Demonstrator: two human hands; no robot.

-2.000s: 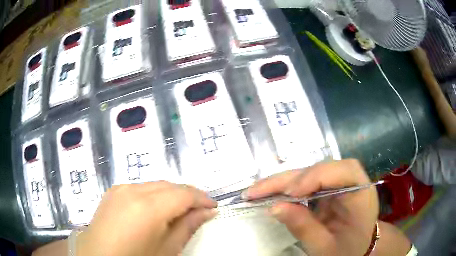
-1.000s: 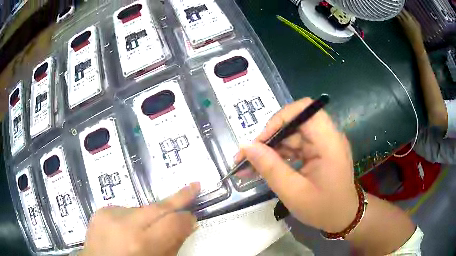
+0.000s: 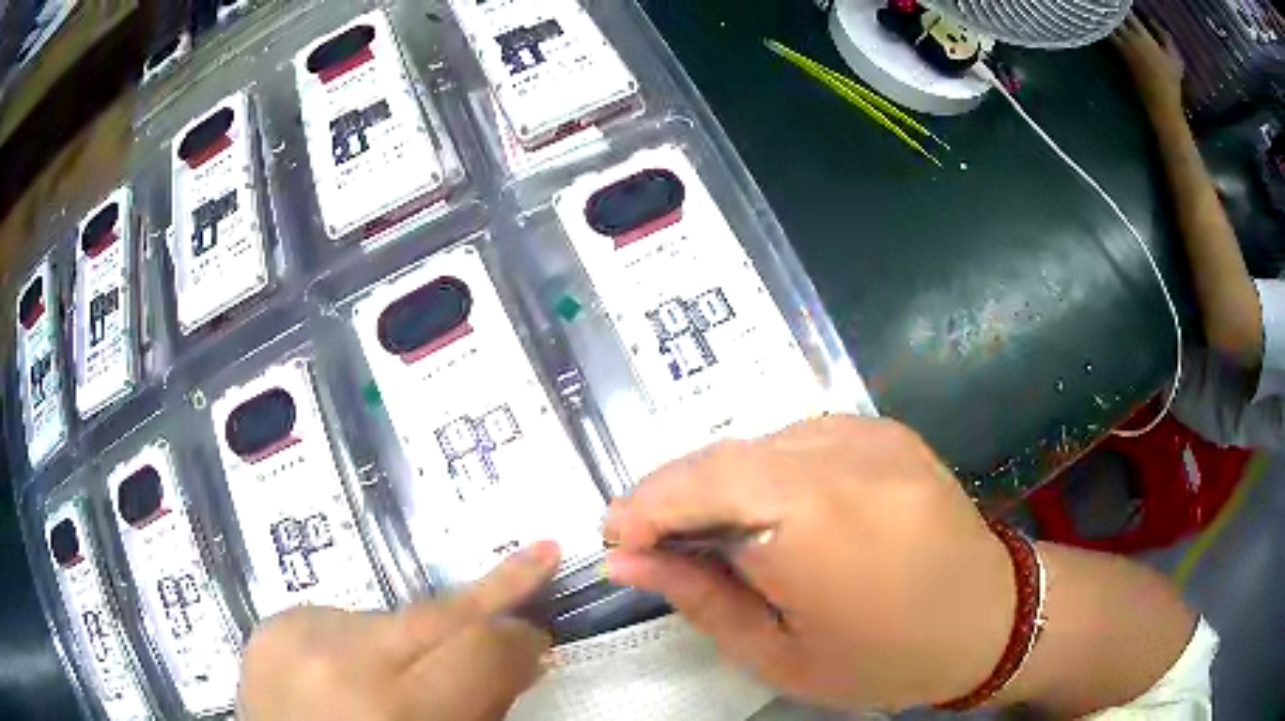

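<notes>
A clear blister tray holds two rows of white retail packs, each with a black oval and a red band. My left hand has its index fingertip on the lower end of a near-row pack. My right hand is at that pack's lower right corner, fingers closed around a dark slim tool, mostly hidden by the hand. The tool's tip cannot be seen. A white label sheet lies below the tray's near edge, partly under my right hand.
Yellow-green thin sticks lie on the dark green top. A fan with a white base and cable stands at the upper right. Another person's arm and a red stool are at the right.
From bent over the sheet with both hands, my left finger has come onto the pack. My right hand has turned palm down and lowered to the pack's corner. The view has shifted.
</notes>
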